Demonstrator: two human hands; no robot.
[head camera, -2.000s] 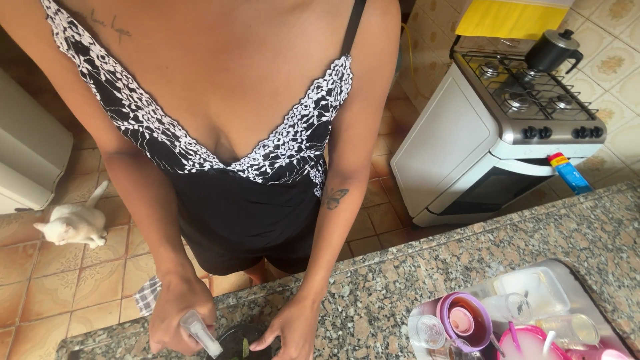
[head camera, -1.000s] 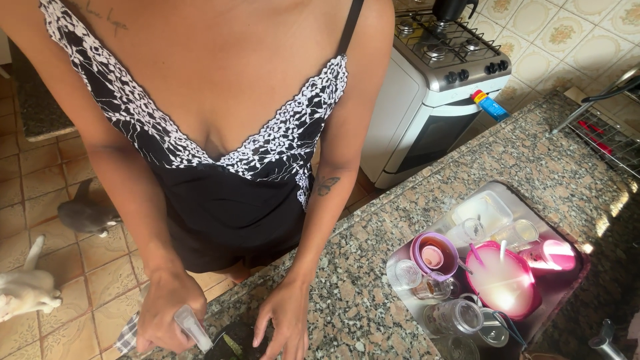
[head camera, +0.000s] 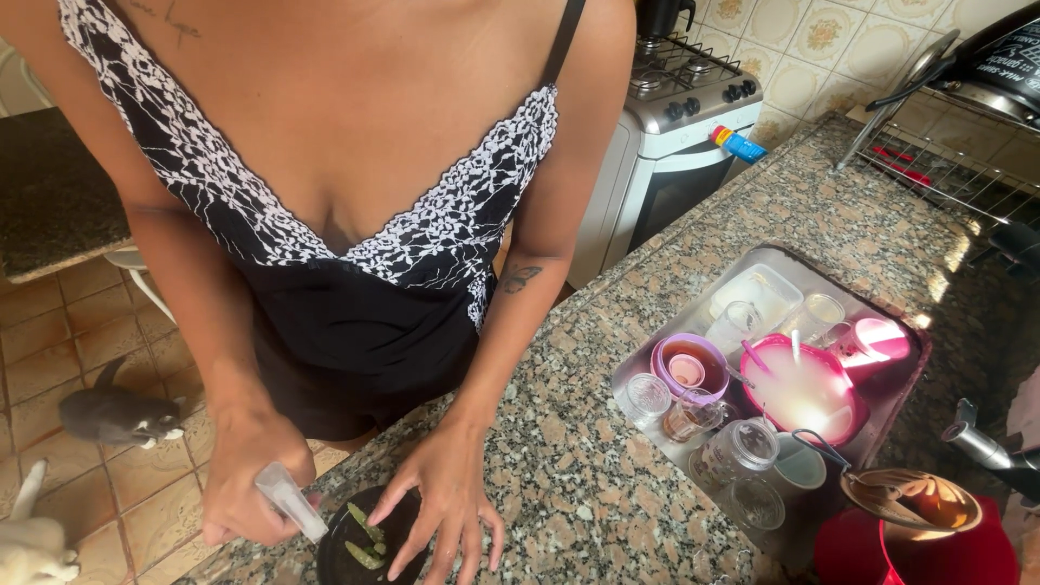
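My right hand (head camera: 252, 479), at the lower left, is closed around a translucent, plastic-looking piece (head camera: 291, 502) that sticks out toward the plate; its exact kind cannot be told. A dark round plate (head camera: 331, 552) lies on the counter's edge, partly cut off by the frame. Two narrow green pieces, seemingly of a vegetable (head camera: 364, 555), lie on it. My left hand (head camera: 443, 496) is palm down over the plate's right side, fingers spread. Its thumb tip is beside the upper green piece; whether they touch is unclear.
A metal tray (head camera: 630, 386) on the granite counter (head camera: 585, 422) holds glasses, cups and a pink bowl (head camera: 800, 386). A red container (head camera: 987, 544) stands at lower right, near a faucet (head camera: 979, 439). Behind are a wire rack (head camera: 967, 166) and a stove (head camera: 691, 130). Two cats are on the floor.
The view has swung toward the tray side of the counter, bringing the rack and faucet into sight. Both hands stay at the plate, the right still holding the translucent piece.
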